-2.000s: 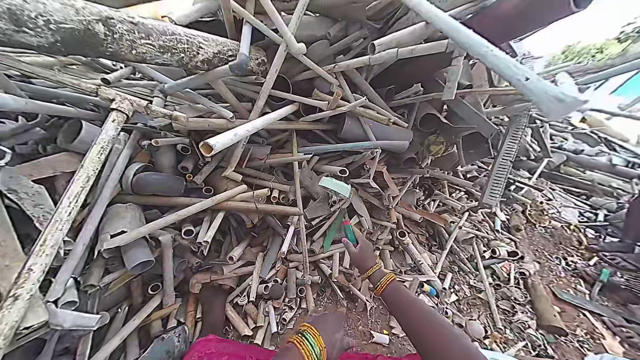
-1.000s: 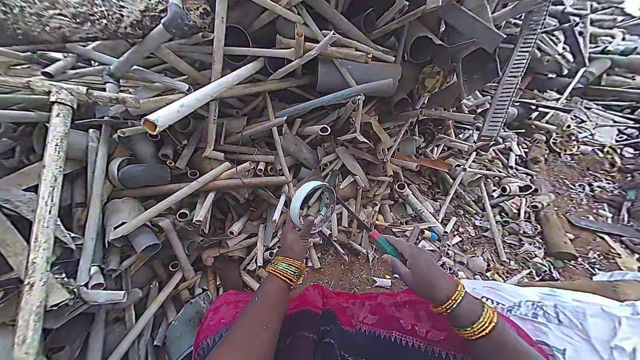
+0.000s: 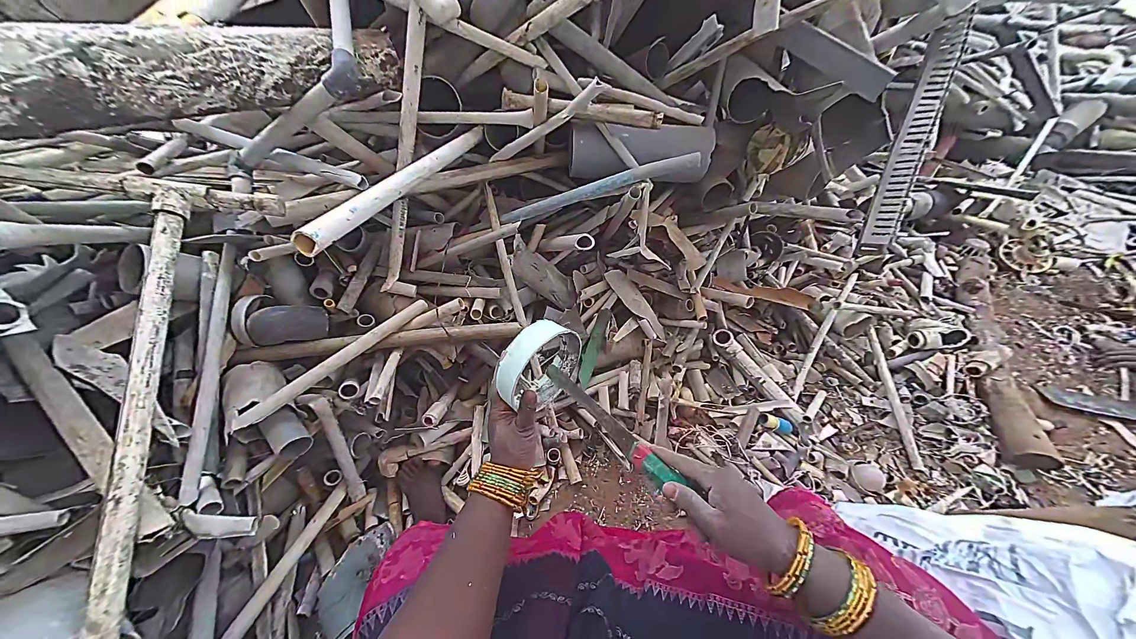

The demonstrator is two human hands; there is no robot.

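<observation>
My left hand [image 3: 517, 433] grips the lower edge of a pale round plastic ring [image 3: 538, 342], like a short piece of wide pipe, which stands tilted with its opening to the right. In my right hand [image 3: 723, 501] is the green and red handle of a long-bladed tool [image 3: 603, 419], perhaps a knife or saw. Its dark blade points up and left, and the tip overlaps the ring's opening; whether it touches the ring I cannot tell. Behind the ring lies a flat green strip [image 3: 595, 348]. Both hands are above my lap.
A heap of scrap plastic pipes [image 3: 382, 191] spreads in front and to the left. A slatted grey strip [image 3: 919, 133] leans at the upper right. White sheeting [image 3: 1003, 564] lies at the lower right, and reddish soil [image 3: 1087, 333] shows beyond it. A bare foot [image 3: 423, 488] rests among pipes.
Two seconds ago one hand reached into the heap by the green strip and the other was low. Since then the left hand has raised the ring, and the tool's tip has come to it. The view has tilted down.
</observation>
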